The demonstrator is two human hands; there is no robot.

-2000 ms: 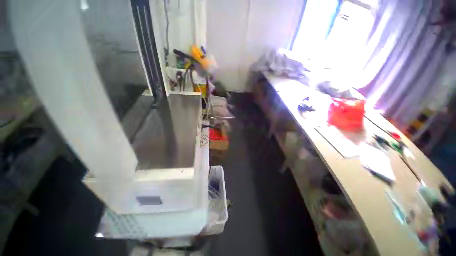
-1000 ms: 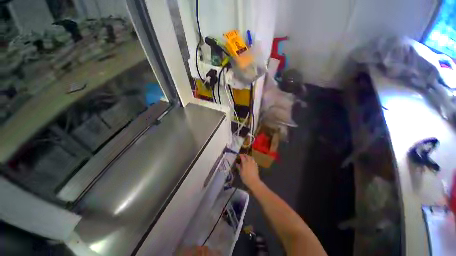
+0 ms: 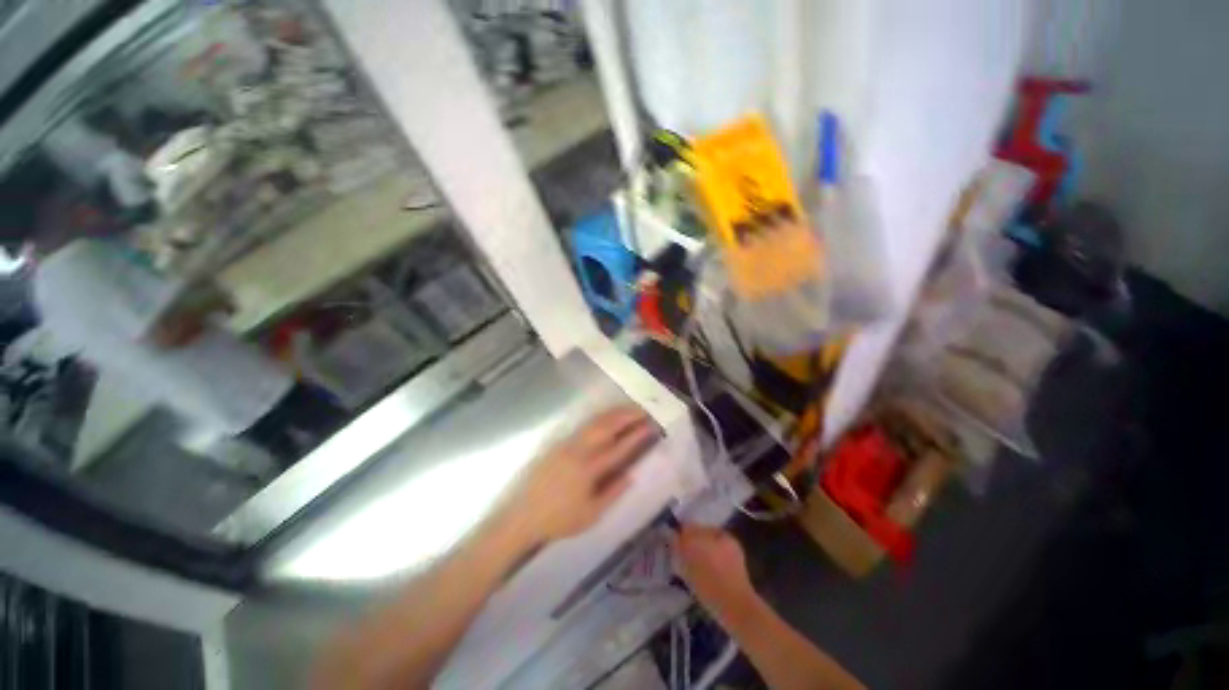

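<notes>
The white machine has a metal top [image 3: 404, 519] and an upright frame [image 3: 465, 175] on its far side. My left hand [image 3: 586, 472] lies on the machine's near top corner, palm down with its fingers spread a little. My right hand [image 3: 710, 563] is lower, at the side of the machine by thin white cables [image 3: 735, 472]. Its fingers are bent and blurred, and I cannot tell if they hold anything.
A yellow box [image 3: 755, 196] and a blue pen [image 3: 828, 148] are in a clear holder beyond the machine. A cardboard box with red items [image 3: 869, 485] and clear bags [image 3: 991, 344] are on the floor at right. A person [image 3: 162, 337] is behind the frame.
The view has moved closer to the machine's far end and its cables. My left hand has come onto the machine top. My right hand is still at the machine's side.
</notes>
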